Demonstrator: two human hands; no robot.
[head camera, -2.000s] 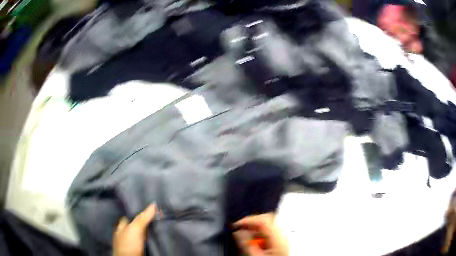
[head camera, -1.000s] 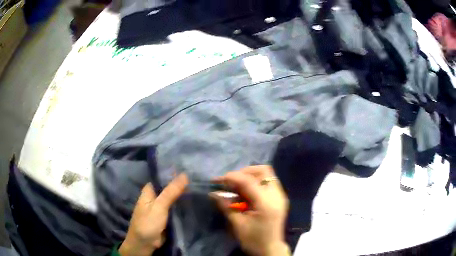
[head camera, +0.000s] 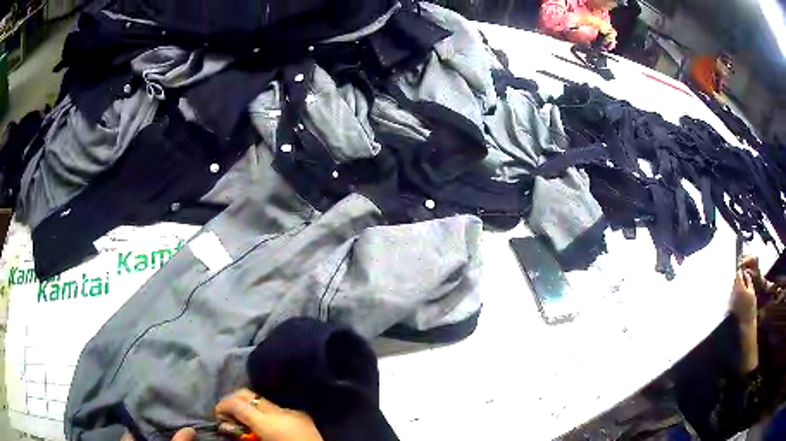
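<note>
A large grey garment (head camera: 198, 319), wrong side out, lies across the table in front of me. It has a dark lengthwise seam, a white care label (head camera: 211, 251) and a near-black tubular part (head camera: 315, 375) beside my right hand. My right hand (head camera: 269, 420) is at the bottom edge, fingers curled round the thread snips; only a bit of the orange handle (head camera: 248, 436) shows. My left hand (head camera: 179, 435) is almost wholly cut off by the bottom edge; only fingertips show on the grey cloth, so its hold is unclear.
A pile of black and grey garments (head camera: 345, 121) with pale buttons covers the far side. A mobile phone (head camera: 541, 280) lies right on the white table (head camera: 483, 388). Tangled black strips (head camera: 664, 164) lie farther right. Another person's hand (head camera: 745, 288) is at the right; a person in pink (head camera: 576, 19) is beyond.
The view has lifted and turned right, showing more table and people. My hands now sit lower in the picture. The near-black part now stands up as a rounded tube instead of lying flat.
</note>
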